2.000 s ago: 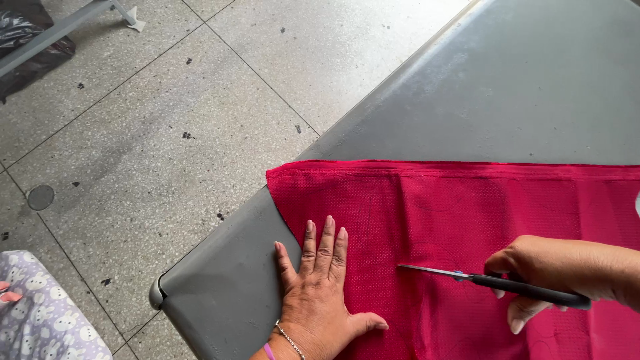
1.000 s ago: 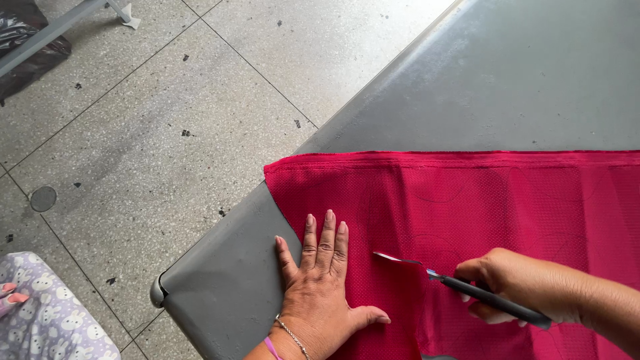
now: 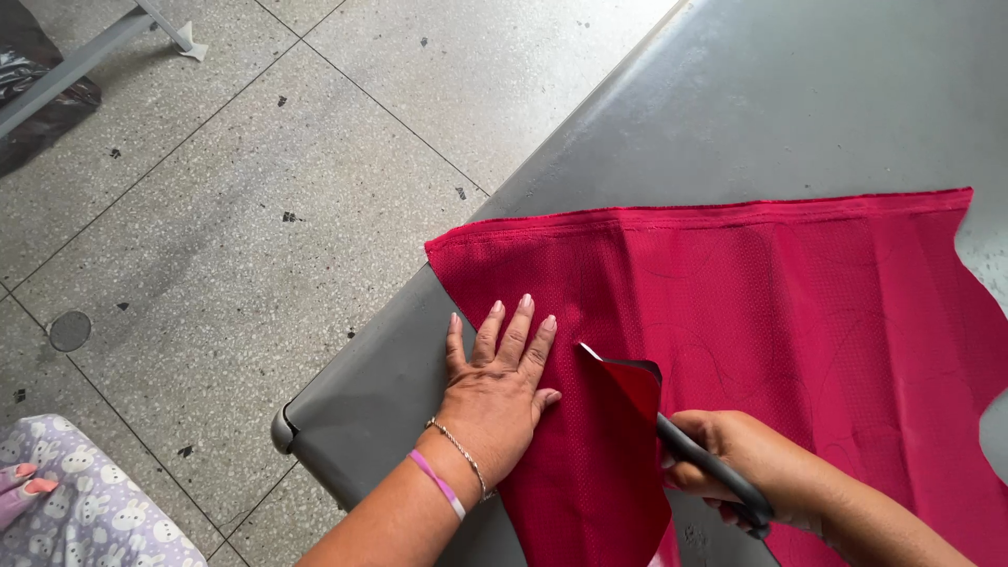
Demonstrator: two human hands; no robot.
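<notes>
Crimson textured fabric (image 3: pixel 724 315), with a stitched band along its far edge and faint curved lines drawn on it, lies across the corner of a grey table. My left hand (image 3: pixel 496 394) rests flat on the fabric's left part, fingers spread; a chain bracelet and a purplish band circle that wrist. In my right hand (image 3: pixel 717 465) are dark-handled scissors (image 3: pixel 709 465). Their blades are in the cloth to the right of my left hand, partly covered by a raised red flap, with one bright tip showing. A cut gap opens below the blades and shows the table.
The grey table's (image 3: pixel 787 94) rounded corner (image 3: pixel 285 429) is at lower left, above a speckled tiled floor (image 3: pixel 236 260). At the bottom left is bunny-print cloth (image 3: pixel 102 504) with pinkish fingertips or soft shapes beside it. A metal leg (image 3: pixel 79 71) and dark plastic bag (image 3: pixel 47 118) are at upper left.
The scissor tip has moved up and left between the first two frames, and the cloth is now folded up over the blades. My left hand stays on the fabric.
</notes>
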